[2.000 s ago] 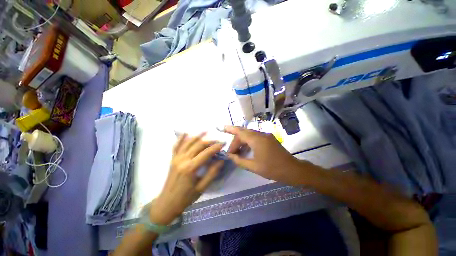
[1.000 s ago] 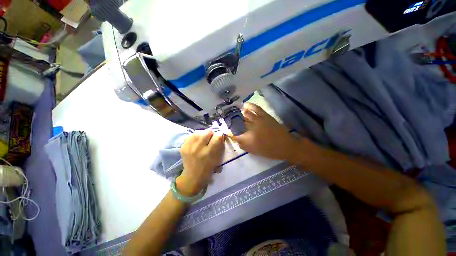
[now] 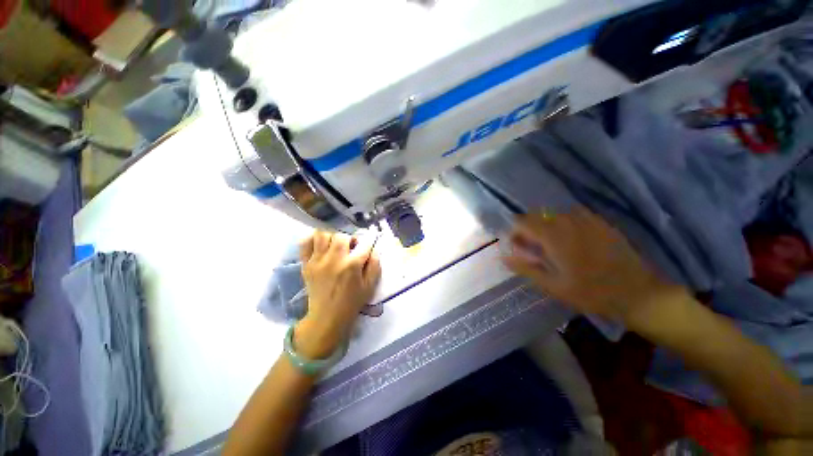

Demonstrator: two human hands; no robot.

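Observation:
My left hand (image 3: 337, 276) rests just left of the presser foot, its fingers holding a small grey-blue cut piece (image 3: 283, 291) down on the white table. A green bangle is on that wrist. My right hand (image 3: 579, 263) is blurred at the right, over the edge of the large crumpled grey-blue cloth (image 3: 660, 169); whether its fingers grip the cloth is unclear. The white lockstitch machine head (image 3: 428, 89) with a blue stripe stands over the work. The needle area is partly hidden by my left fingertips.
A bundle of grey-blue cut pieces (image 3: 114, 352) lies at the table's left. A printed ruler strip (image 3: 419, 356) runs along the front edge. Red-handled scissors (image 3: 751, 116) lie on cloth at far right. White cord (image 3: 27, 383) hangs at far left. Cloth and boxes are behind the machine.
My right hand has left the presser foot and moved right to the large cloth. My left hand stays by the needle with the small piece. The view has shifted slightly.

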